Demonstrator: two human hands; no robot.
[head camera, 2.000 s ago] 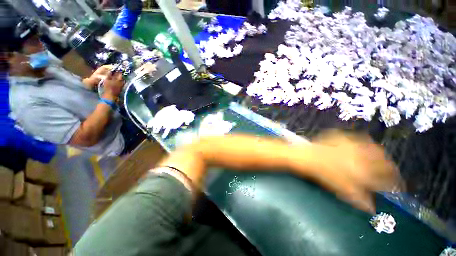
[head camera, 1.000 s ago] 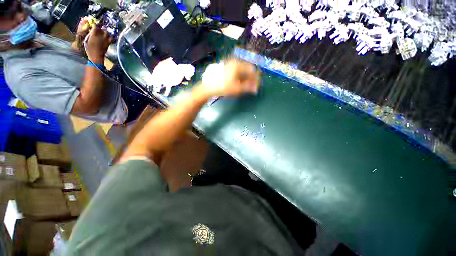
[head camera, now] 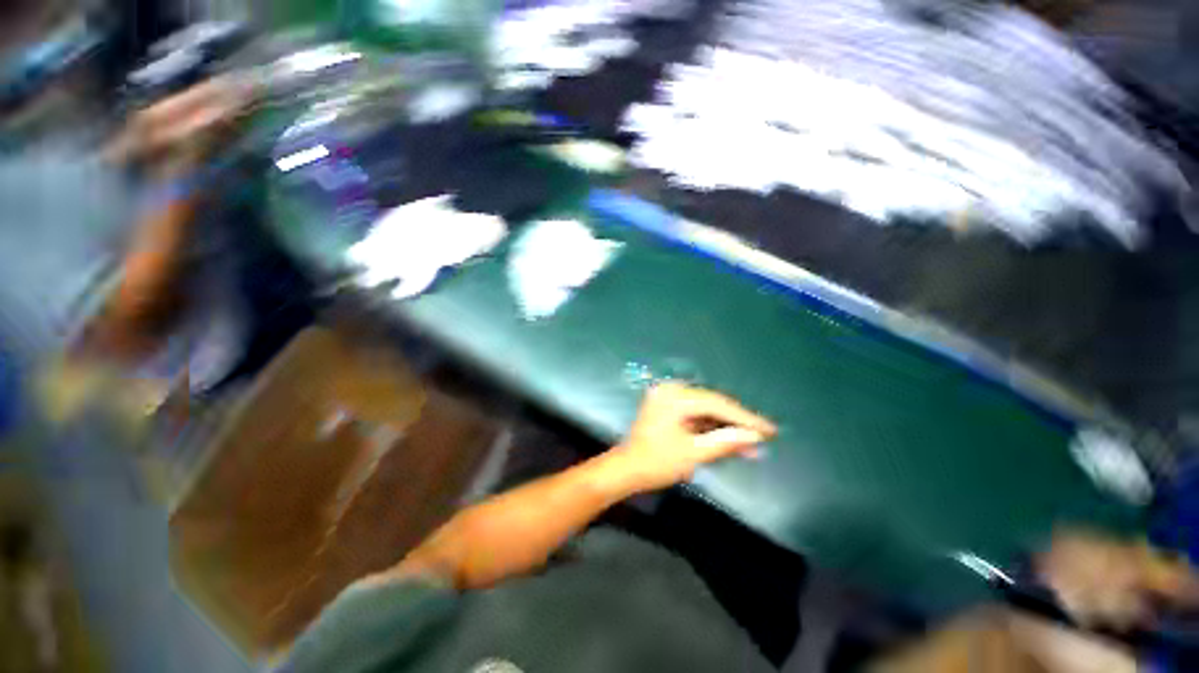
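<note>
My left hand (head camera: 697, 440) is over the front part of the green mat (head camera: 868, 434), thumb and finger brought together. Whether a tiny thing is between them cannot be told. My right hand (head camera: 1104, 579) is heavily blurred at the lower right. A thin silver streak (head camera: 980, 565), perhaps a screwdriver bit, lies just left of it; its grip cannot be made out. One white moulded part (head camera: 1111, 463) is near the belt edge at the right, above my right hand. Small specks, likely screws (head camera: 640, 375), lie on the mat just beyond my left hand.
A large heap of white parts (head camera: 868, 132) lies on the black belt, behind the blue edge rail (head camera: 736, 256). Two white lumps (head camera: 427, 246) (head camera: 559, 263) lie at the mat's left end. A brown carton (head camera: 303, 460) is below. A blurred person (head camera: 151, 263) is at the left.
My left hand has moved right and toward me from the mat's far left end, its fingers now pinched. My right hand, the silver streak and the white part have come into view at right.
</note>
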